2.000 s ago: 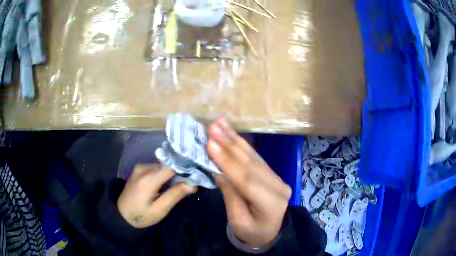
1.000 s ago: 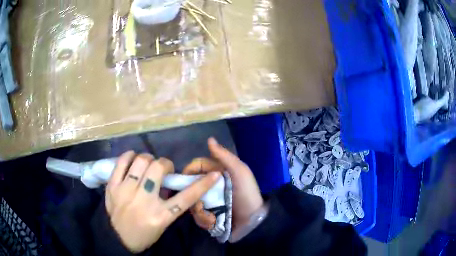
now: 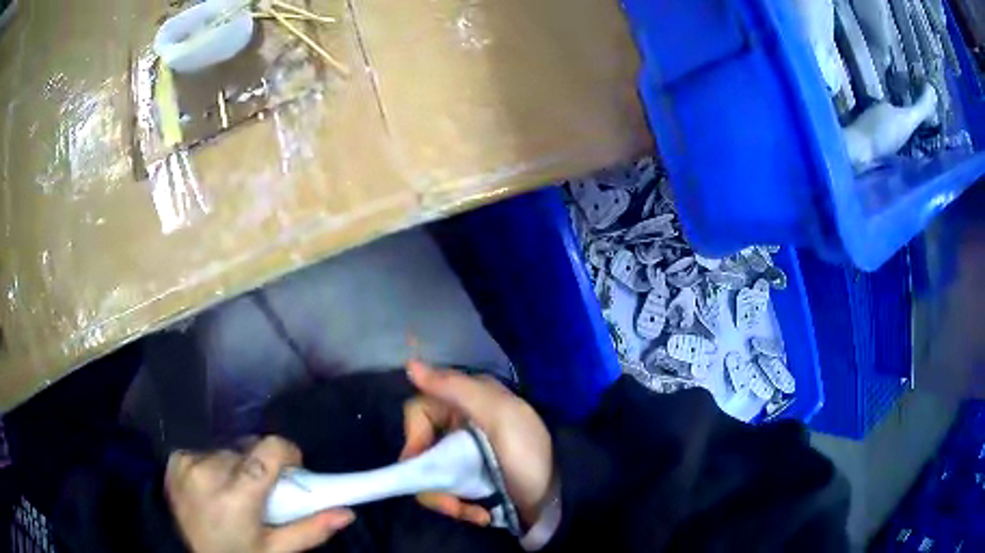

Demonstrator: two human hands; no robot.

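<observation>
A pale grey-white leg with foot [image 3: 378,482] lies crosswise over the wearer's lap, below the table edge. My left hand [image 3: 240,491] is closed around its shaft end, which the fingers hide. My right hand [image 3: 486,437] holds the foot end, with the palm against the underside. The foot's underside faces the palm, so it is mostly hidden; a thin dark line shows along its edge.
The brown film-covered table [image 3: 324,205] holds a white glue cup [image 3: 205,38], tan sticks [image 3: 308,38] and a yellow strip [image 3: 169,103]. A lower blue bin [image 3: 799,378] holds sole pieces [image 3: 691,351]. An upper blue crate [image 3: 745,140] with legs [image 3: 886,124] stands at the right.
The view has swung right. The leg was upright with its striped sole showing, then turned sideways. My left hand has moved from mid-leg to the shaft end; my right hand stays at the foot.
</observation>
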